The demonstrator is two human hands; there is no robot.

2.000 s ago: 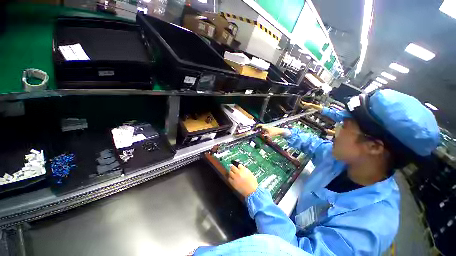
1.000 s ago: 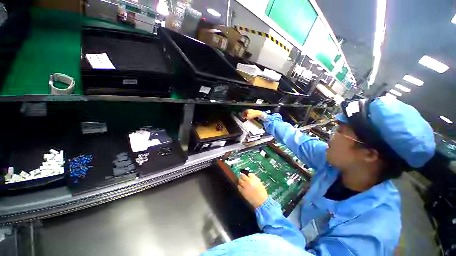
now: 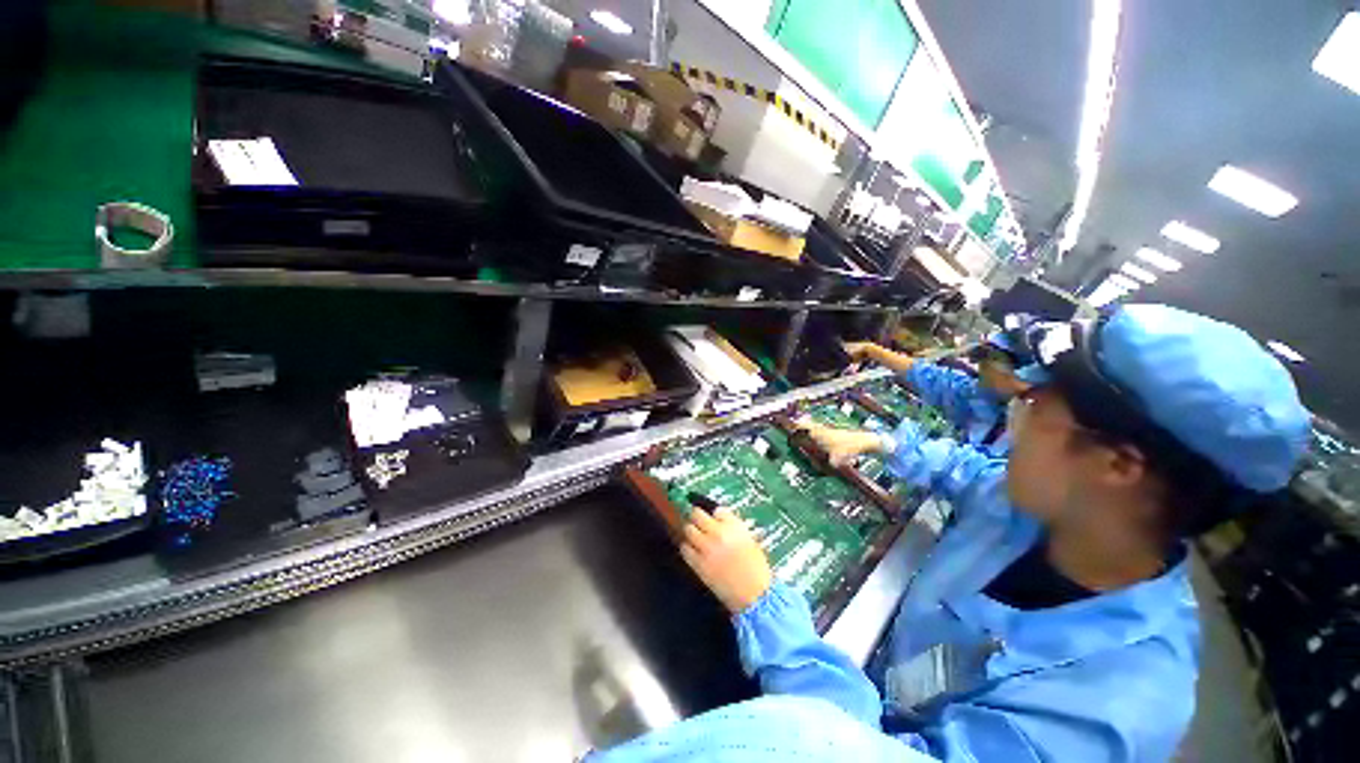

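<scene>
Neither of my hands is in the picture; only a light blue sleeve (image 3: 746,738) shows at the bottom edge, its hand out of frame. Nearest in front of me is the metal conveyor top (image 3: 403,641). On the lower shelf, white plastic pieces (image 3: 93,492) lie heaped in a black tray at the left. A small pile of blue components (image 3: 197,492) lies right of them, then grey-black components (image 3: 324,485) in rows. A black tray (image 3: 485,459) holds white paper and small scattered parts. A green circuit board (image 3: 776,499) lies in a reddish-brown-railed frame beyond, at another worker's hands.
A worker in a blue smock and cap (image 3: 1044,596) stands close at the right, with another person behind. Black bins (image 3: 336,224) and a whitish ring (image 3: 134,236) stand on the upper shelf. A cardboard-lined box (image 3: 597,391) and papers (image 3: 719,367) are on the lower shelf.
The nearby worker's farther hand has come down from the papers on the lower shelf to the board's far side. The view has shifted slightly. The person behind now shows more.
</scene>
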